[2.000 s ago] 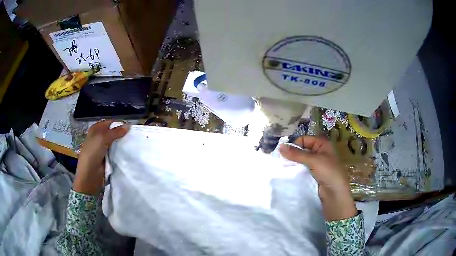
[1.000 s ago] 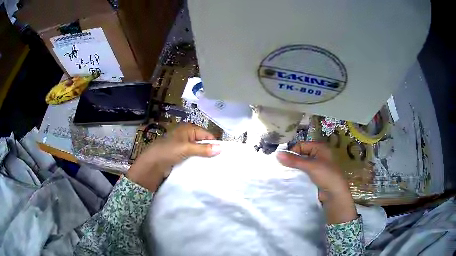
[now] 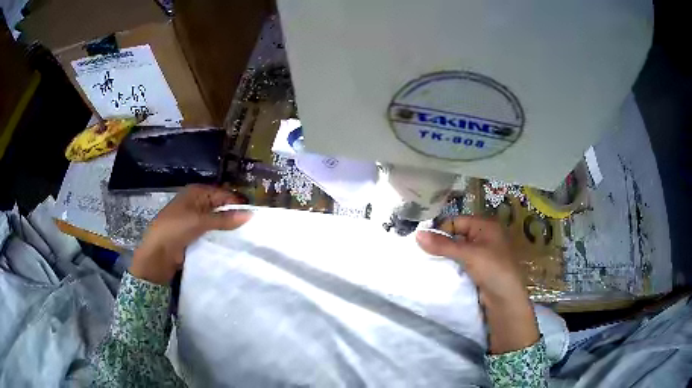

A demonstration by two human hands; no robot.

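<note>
A large white garment piece (image 3: 326, 303) hangs spread between my hands, its top edge drawn nearly straight. My left hand (image 3: 186, 227) pinches its upper left corner. My right hand (image 3: 482, 254) pinches the edge just right of the attaching machine's tip. The cream machine head (image 3: 470, 45), marked "TAKING TK-808", stands above. Its dark metal upper die (image 3: 402, 223) is at the cloth's edge beside my right fingers. The machine lamp (image 3: 385, 193) glares and washes out the cloth there. The lower die is not visible.
A carton (image 3: 193, 61), a banana (image 3: 100, 139) and a black phone (image 3: 167, 159) are at upper left. Small fasteners (image 3: 297, 182) lie left of the die. A yellow tape roll (image 3: 558, 204) is to the right. Cloth piles lie at the left (image 3: 45, 303) and right (image 3: 630, 356) edges.
My left hand first moved in beside the machine tip, then back left along the cloth's edge, stretching it out again. My right hand has stayed almost in place, pinching the cloth.
</note>
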